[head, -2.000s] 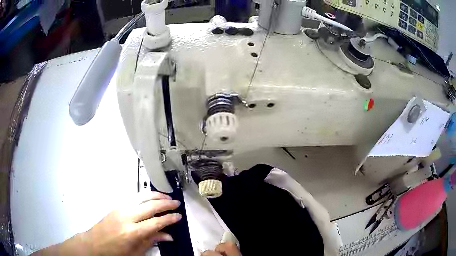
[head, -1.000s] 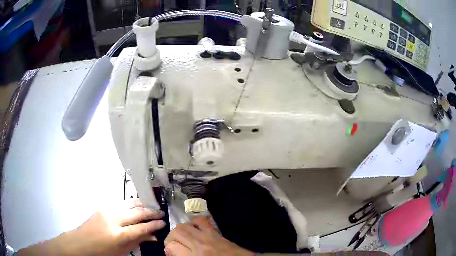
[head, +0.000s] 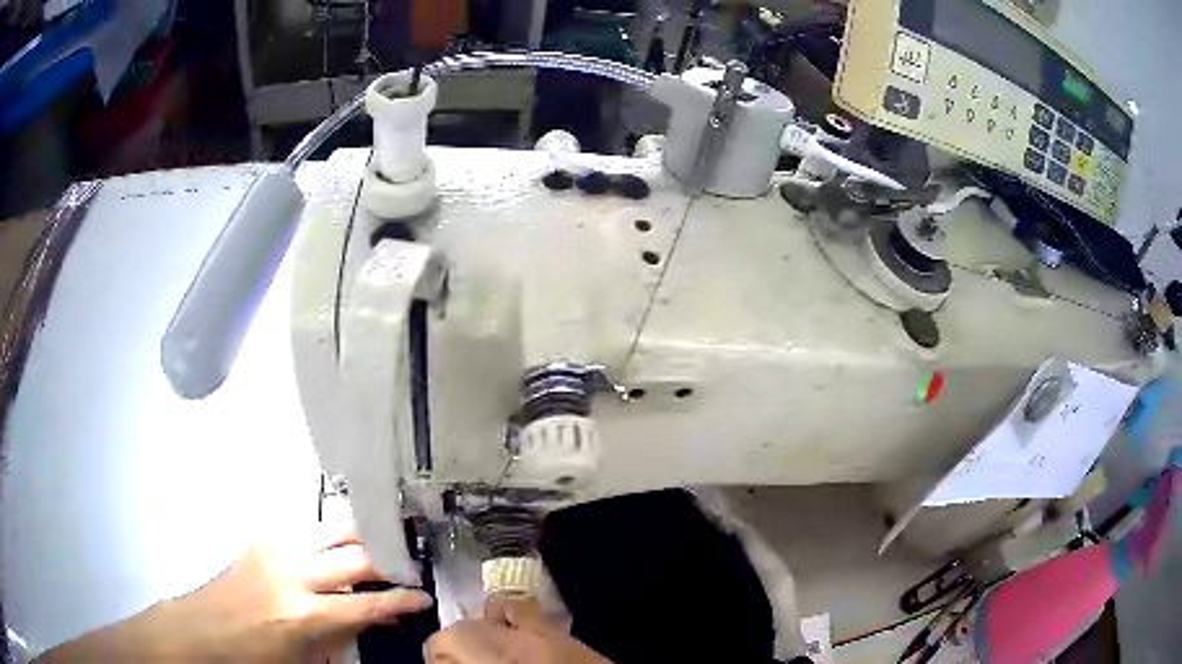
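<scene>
A black strip lies under the left end of the cream sewing machine. My left hand rests with its fingertips on the strip's left edge, palm down. My right hand is bent just right of the strip, partly cut off by the bottom edge. Its fingertips seem to press or hold white fabric there; the hold is mostly hidden. A black fabric panel with a white edge lies under the arm, right of my right hand. The needle and foot are mostly hidden behind the head.
Tension dials stick out above my right hand. A grey lamp hangs at the left over the white table. Dark snips and a pink item lie at the right. A paper note hangs on the arm below the control panel.
My right hand has come in from the bottom edge to beside the strip. The view has tilted up, so the machine and hands sit lower in the picture.
</scene>
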